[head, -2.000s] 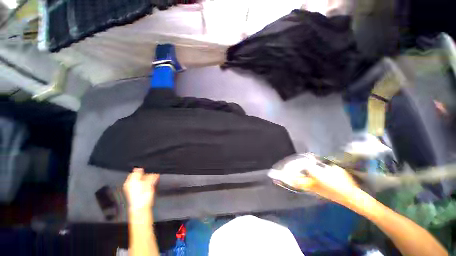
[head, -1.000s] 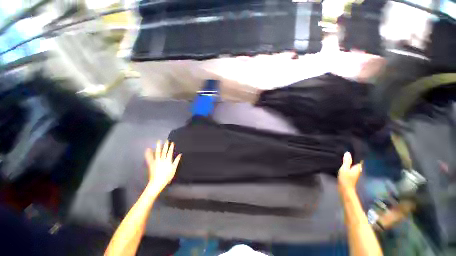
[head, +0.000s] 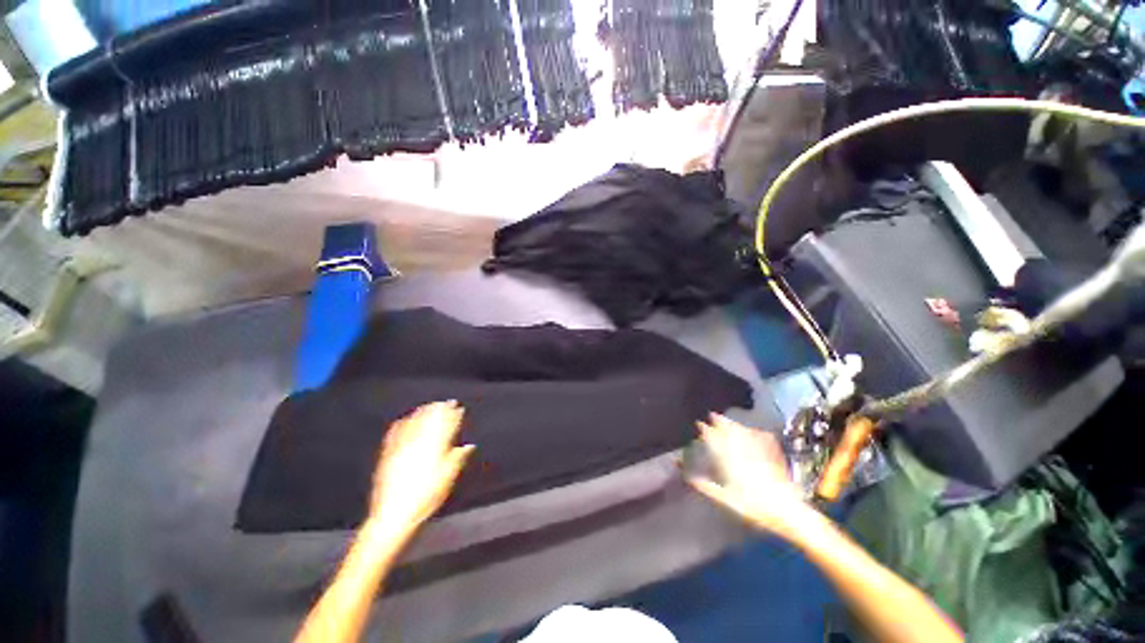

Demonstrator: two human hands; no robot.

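Observation:
A black garment (head: pixel 502 415) lies spread over the grey raised pad (head: pixel 540 521) on the ironing table. My left hand (head: pixel 421 471) lies on the garment's front left part, fingers forward. My right hand (head: pixel 747 471) is at its right end, fingers apart with fingertips near the cloth; whether it pinches the edge I cannot tell. The steam iron (head: pixel 835 442), with its orange-brown handle, is parked just right of my right hand. The blue padded support (head: pixel 335 314) sticks out behind the garment's left part.
A crumpled black garment pile (head: pixel 628 239) lies at the back. A yellow hose (head: pixel 866 123) arches over the right side, and a pale steam hose (head: pixel 1005 352) runs right. Black garments (head: pixel 289 94) hang behind. A phone (head: pixel 170 618) lies front left, a green plastic bag (head: pixel 992 528) on the right.
The iron has left my right hand and stands at the right. Both hands have come onto the garment, which lies differently over the pad. The view has also shifted.

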